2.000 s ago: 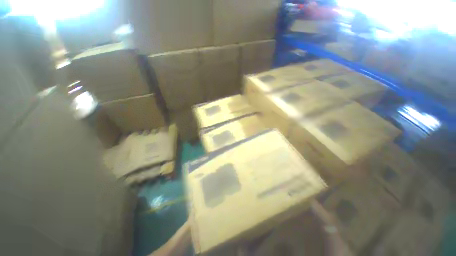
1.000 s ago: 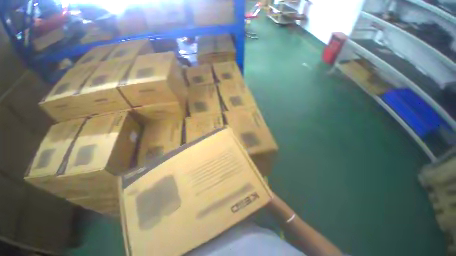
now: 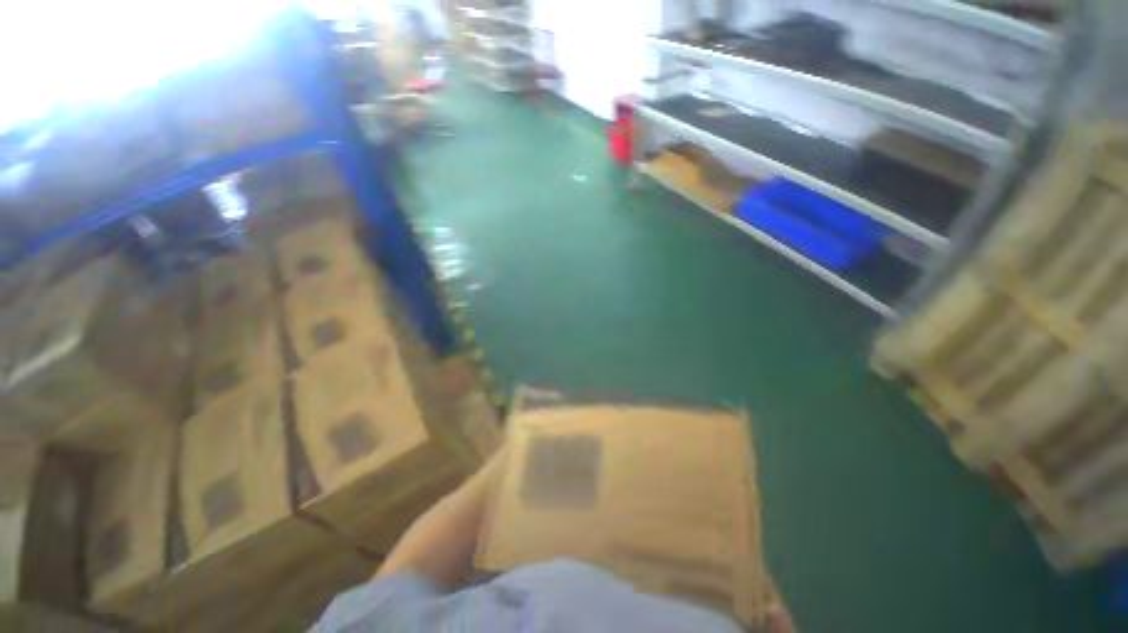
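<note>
A brown product box (image 3: 631,495) with a dark square picture is held in front of my body at the bottom centre. My left forearm reaches to its left side, and my left hand (image 3: 491,480) holds it there, mostly hidden by the box. My right hand (image 3: 777,615) shows only as a small blurred part at the box's lower right edge, against the box. A pale blue-grey sleeve or garment covers the box's lower edge.
Stacked product boxes (image 3: 353,427) stand on the left beside a blue rack (image 3: 377,235). Green floor (image 3: 594,284) runs ahead with yellow-black tape. White shelving (image 3: 792,148) holds blue items (image 3: 810,223). Wooden pallets (image 3: 1039,334) lean at the right. A red object (image 3: 621,134) stands by the shelving.
The view has turned right, so the stack and blue rack have moved left and the pallets show more. The held box has shifted right in view and stays in my hands.
</note>
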